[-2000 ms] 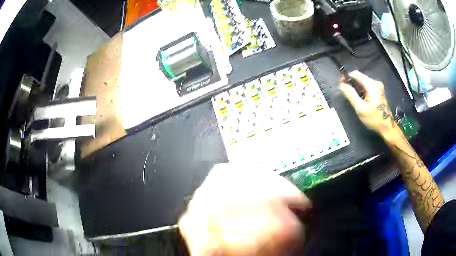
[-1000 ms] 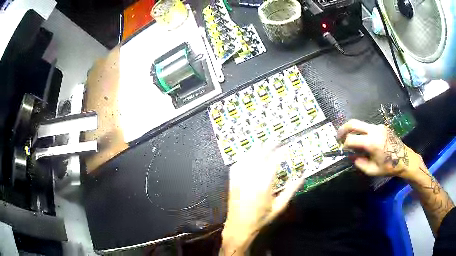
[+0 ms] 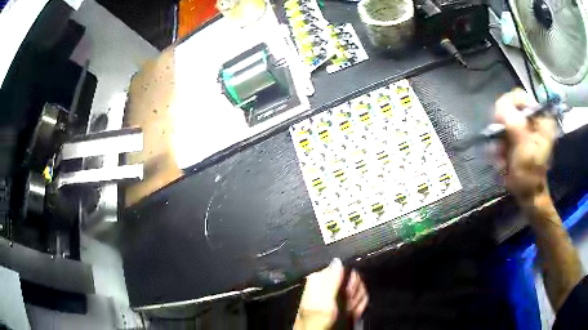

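Observation:
White PCB panels (image 3: 377, 158) with yellow-and-black parts lie face up, edge to edge in one block, on the black ribbed mat. My left hand (image 3: 332, 296) is at the bottom, just off the mat's front edge, fingers curled; whether it holds anything cannot be told. My right hand (image 3: 525, 151) is blurred, right of the panels and not touching them. It grips a slim dark pen-like tool (image 3: 485, 136) whose thin end points left toward the panels.
Solder wire spool (image 3: 248, 77) stands on a white sheet at the back. Smaller boards (image 3: 345, 48), a thick beige ring (image 3: 385, 22) and a black box (image 3: 459, 26) are beyond the panels. Metal rails (image 3: 103, 145) are at left, a fan (image 3: 558, 38) at right, a blue bin (image 3: 521, 274) at lower right.
My left hand has left the nearest panel and drawn back to the front edge. My right hand has moved up and right with the tool. The nearest panel now lies flush against the others.

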